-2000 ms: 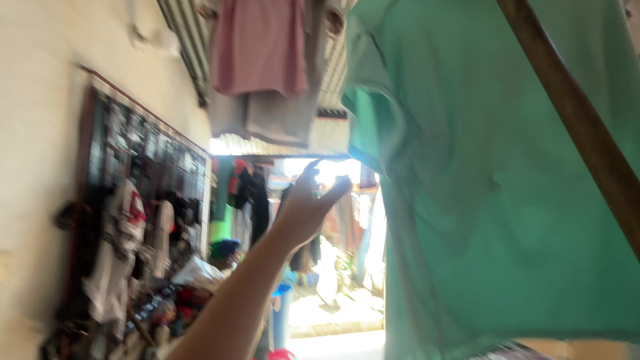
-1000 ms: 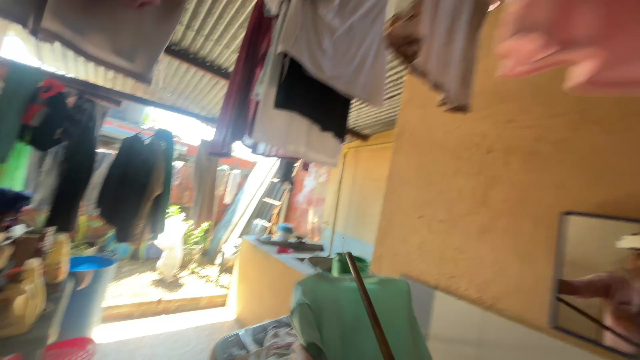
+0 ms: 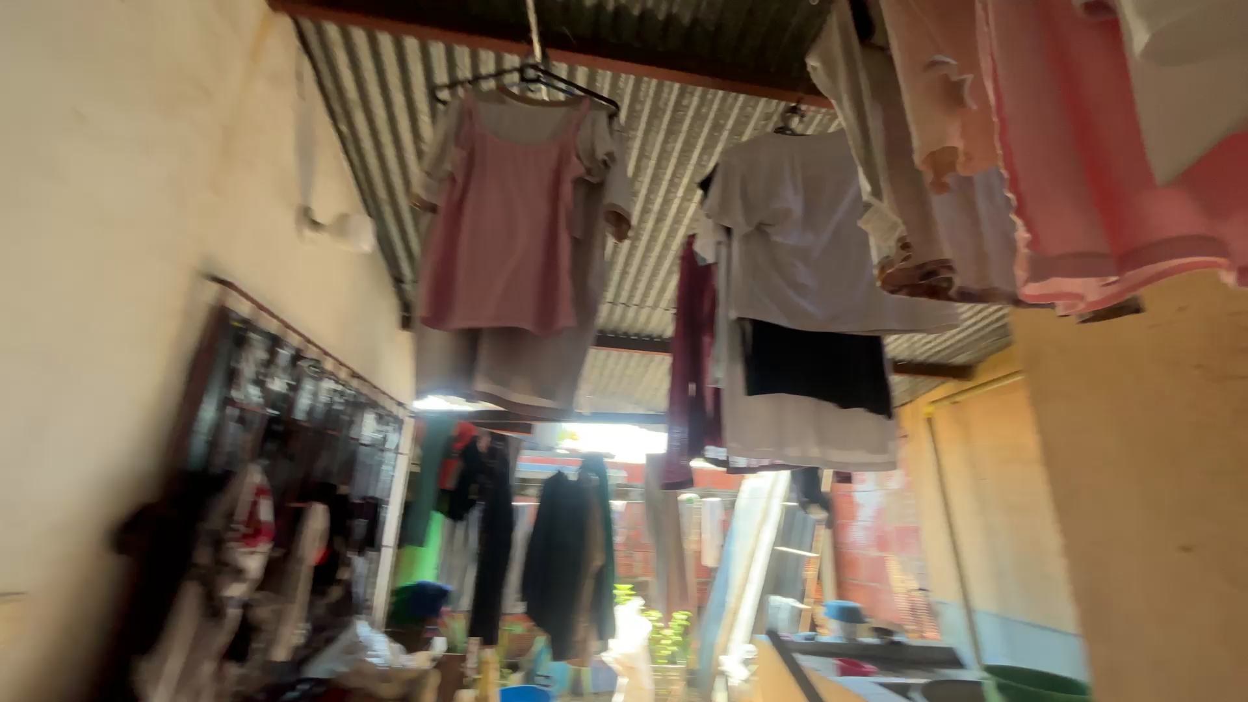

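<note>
Neither my left hand nor my right hand shows in the head view now. A pink camisole (image 3: 512,234) hangs on a black hanger (image 3: 531,76) over a larger greyish garment, under the corrugated metal roof. To its right hang a white T-shirt (image 3: 804,234), a black garment (image 3: 817,366) and a maroon one (image 3: 688,361). Pink clothes (image 3: 1092,156) fill the upper right corner. A dark stick (image 3: 795,668) slants up at the bottom edge; what holds it is out of view. Part of a green garment or container (image 3: 1035,682) shows at the bottom right.
At left, clothes hang by a dark window or rack (image 3: 292,439) on the cream wall (image 3: 117,175). An orange pillar (image 3: 1150,487) stands at right. A counter (image 3: 877,653) bears a blue container (image 3: 843,614). Dark clothes (image 3: 561,556) hang farther back, near green plants (image 3: 669,634).
The view has swung widely. The raised hand and forearm seen two seconds ago are gone from view. The green garment with the stick, large at first, has dropped toward the bottom edge.
</note>
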